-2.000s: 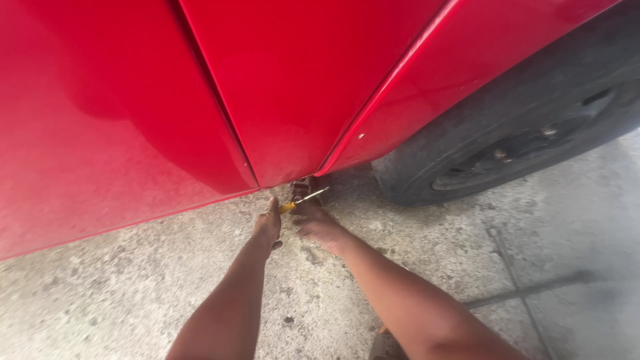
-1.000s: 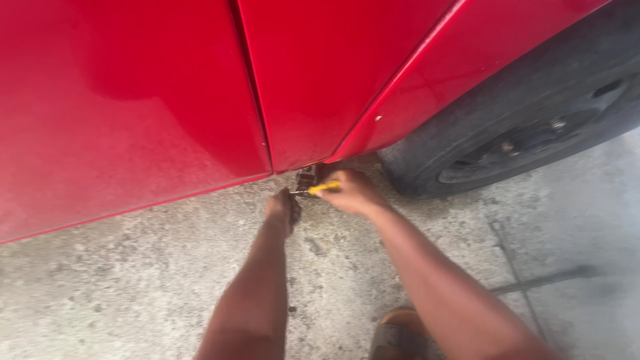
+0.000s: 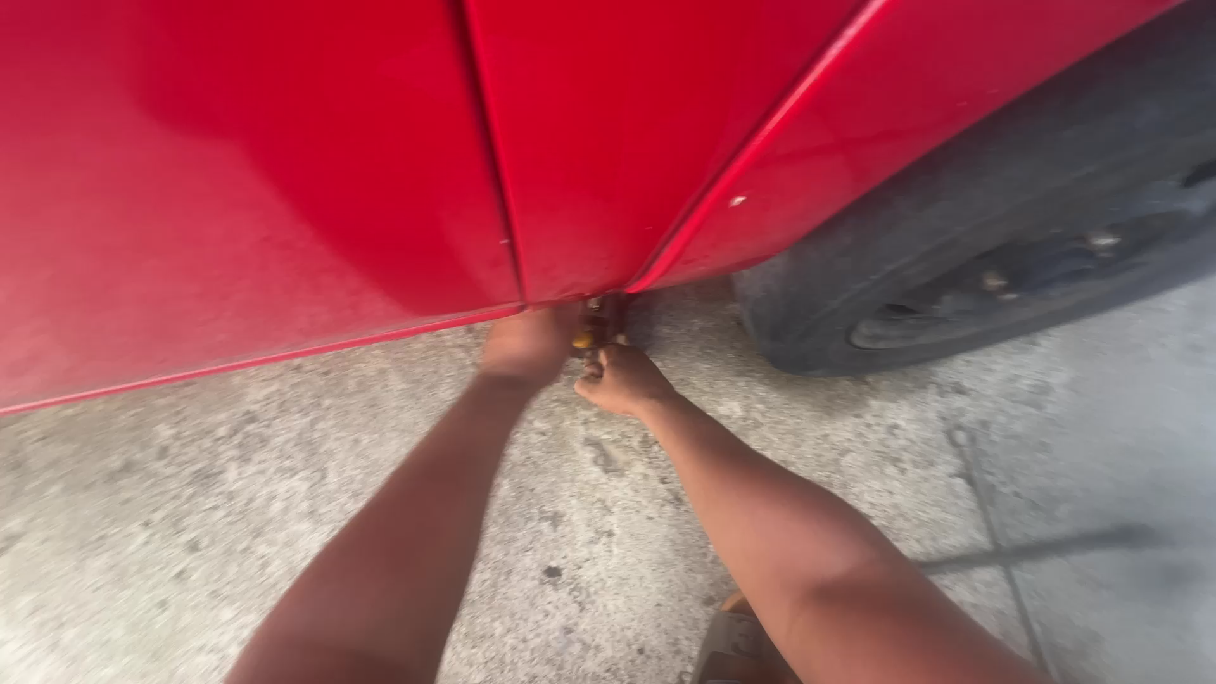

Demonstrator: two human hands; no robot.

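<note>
My left hand [image 3: 532,344] reaches to the lower edge of a red vehicle body [image 3: 589,152]; it is blurred and its fingers are hidden under the edge. Just to its right, my right hand [image 3: 622,378] has its fingers curled below a small metal part [image 3: 597,306] under the body. Between the hands shows a yellow piece [image 3: 582,338], which looks like the handle of the screwdriver. Its shaft cannot be made out. Whether either hand grips it is not clear.
A black tire [image 3: 807,285] on its wheel stands to the right of my hands. Below is rough concrete ground [image 3: 589,532], with a four-way lug wrench [image 3: 997,551] lying at the lower right. A shoe [image 3: 736,651] shows at the bottom.
The yellow-handled screwdriver was in my right hand a second ago; now only a yellow piece shows between the hands. My left hand has moved up against the body's lower edge.
</note>
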